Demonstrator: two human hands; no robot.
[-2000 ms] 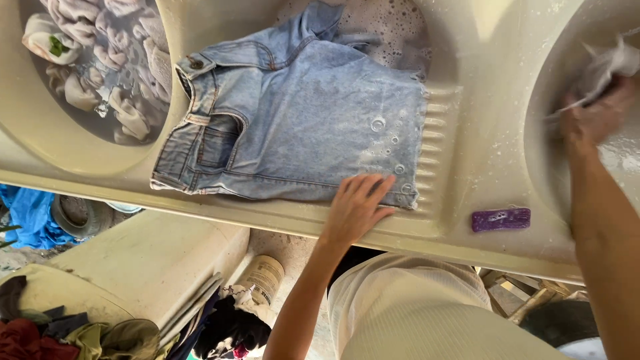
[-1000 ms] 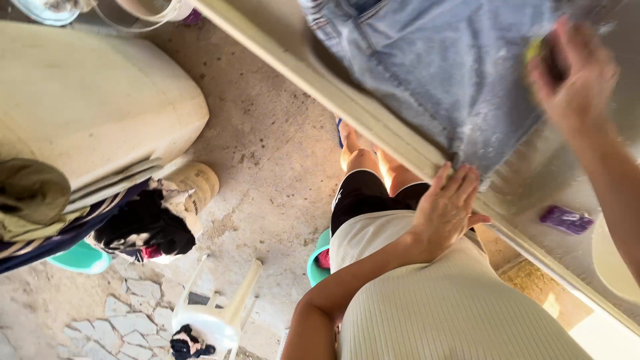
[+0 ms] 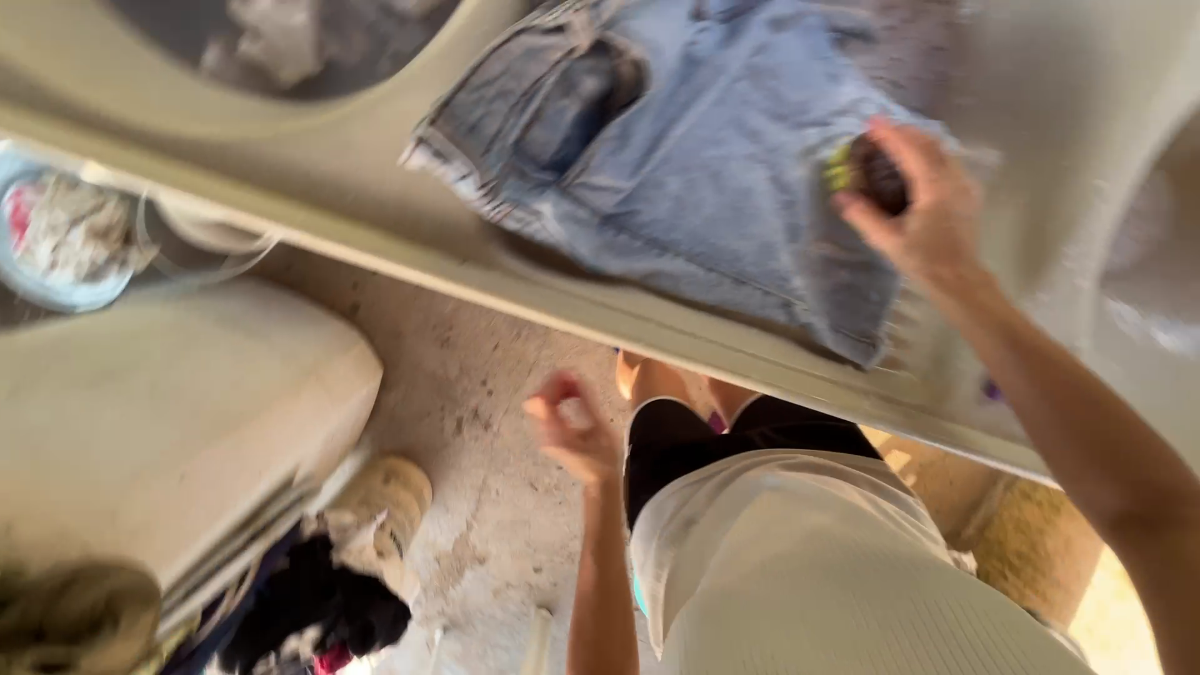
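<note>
Light blue denim shorts (image 3: 712, 197) lie across the ribbed washboard part of a cream laundry sink (image 3: 450, 272), the waistband toward the left. My right hand (image 3: 923, 202) grips a dark scrub brush (image 3: 877, 175) with yellow-green bristles and holds it over the leg hem. Below the sink's front edge, away from the shorts, my left hand (image 3: 574, 427) hangs in the air with bent fingers. It is blurred, and a small whitish patch shows between the fingers; whether it holds something is unclear.
Pale laundry (image 3: 277, 42) soaks in the left basin. Another basin is at the right edge. On the lower left are a light blue tub of cloths (image 3: 70, 239), a large cream container (image 3: 169, 422), a bucket (image 3: 389, 497) and dark clothes (image 3: 319, 591).
My right hand, in the right basin two seconds ago, is now over the shorts with the brush. My left hand has left the sink's edge and hangs lower left. The view has shifted and tilted.
</note>
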